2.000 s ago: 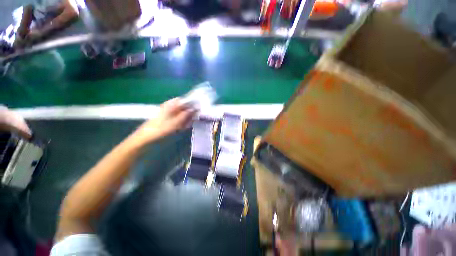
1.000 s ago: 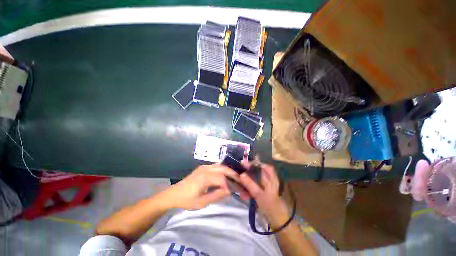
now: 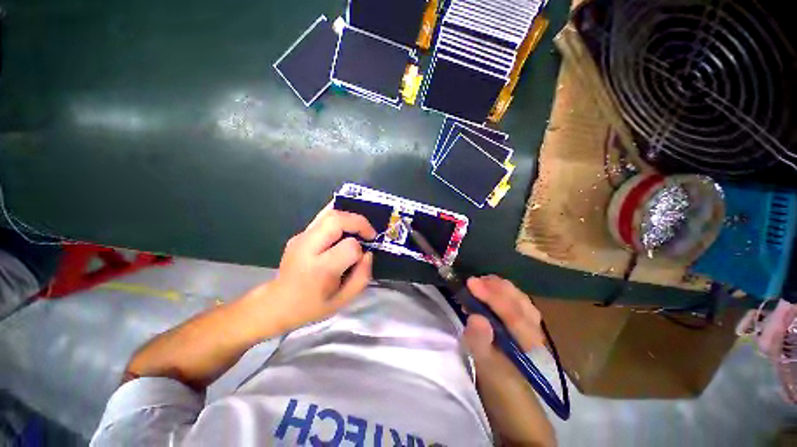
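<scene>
A phone board assembly (image 3: 437,229) with a white edge and a red patch at its right end lies near the mat's front edge. A black LCD screen (image 3: 363,208) lies on its left part, with an orange flex cable (image 3: 396,229) at mid-board. My left hand (image 3: 328,262) has its fingertips on the screen's lower edge; a thin line, perhaps solder wire, shows at them. My right hand (image 3: 507,312) holds the dark blue soldering iron (image 3: 491,325), its tip near the flex cable.
LCD stacks (image 3: 476,61) stand beyond the board, with loose screens (image 3: 472,168) nearer. At right are a cardboard sheet (image 3: 559,196), a tip-cleaning tin (image 3: 666,218), a blue soldering station (image 3: 760,231) and a black fan (image 3: 690,83). A red stool (image 3: 96,266) is below left.
The view has moved closer over the bench. A screen now lies on the board's left part. My hands have moved apart, and the iron's tip has come over the board.
</scene>
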